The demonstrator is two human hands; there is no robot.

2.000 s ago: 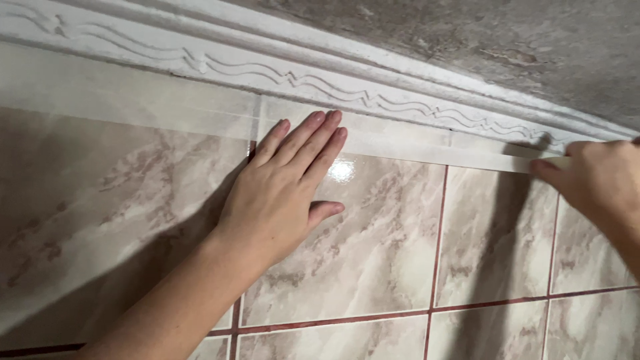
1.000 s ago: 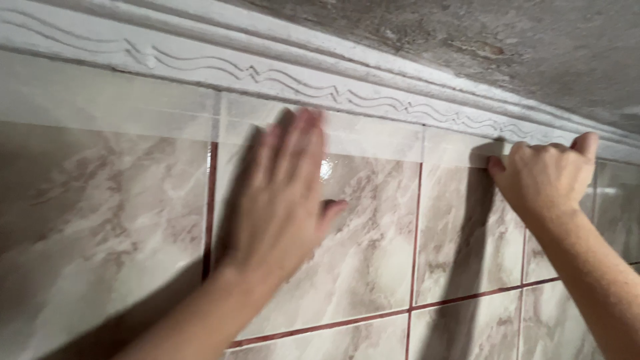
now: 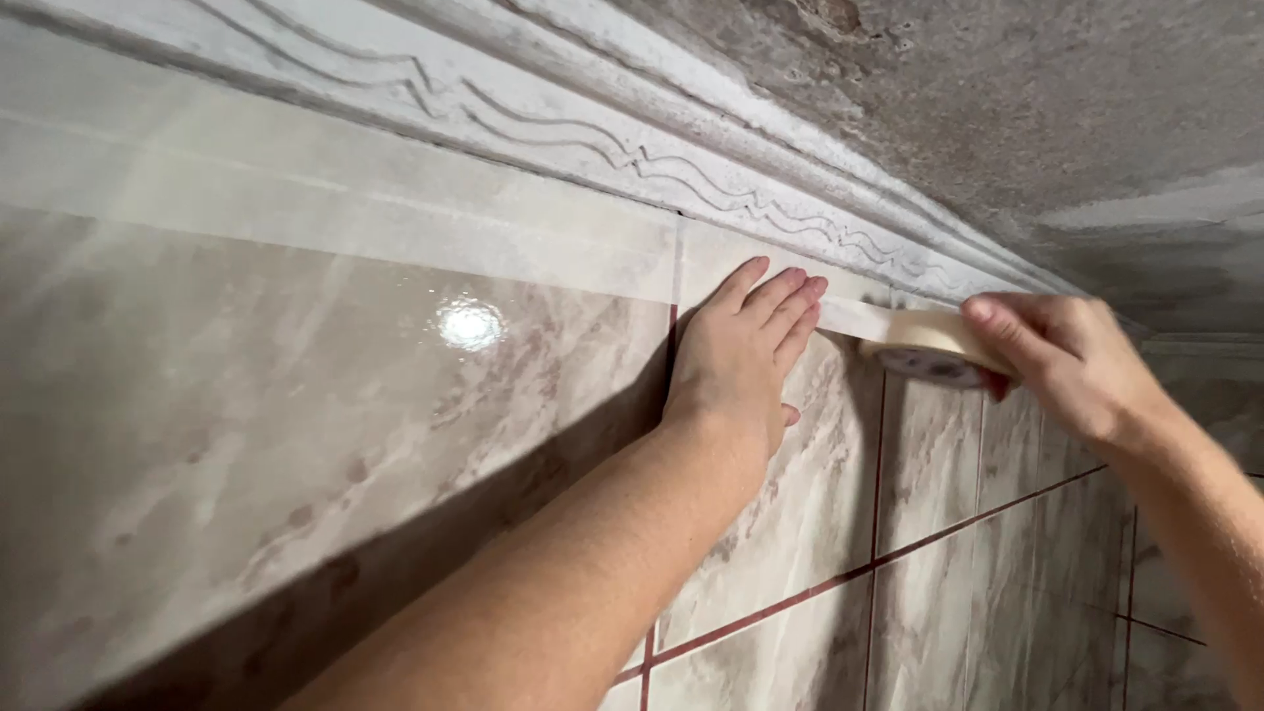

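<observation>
My left hand point(image 3: 746, 360) lies flat on the tiled wall, its fingertips on a strip of pale masking tape point(image 3: 395, 237) that runs along the top of the tiles. To its right, my right hand point(image 3: 1057, 360) grips a roll of masking tape point(image 3: 933, 351). A short length of tape stretches from the roll to the fingers of my left hand. Just above the strip runs a white ceiling moulding point(image 3: 553, 128) with a wavy relief. My right fingers behind the roll are partly hidden.
Marbled wall tiles point(image 3: 494, 415) with reddish grout lines fill the lower view. A grey, stained ceiling point(image 3: 987, 118) slopes above the moulding. At the far right the wall meets another tiled wall point(image 3: 1175, 553) in a corner.
Both hands have moved right along the wall. The tape roll now shows in my right hand; earlier it was mostly hidden. The view has shifted right.
</observation>
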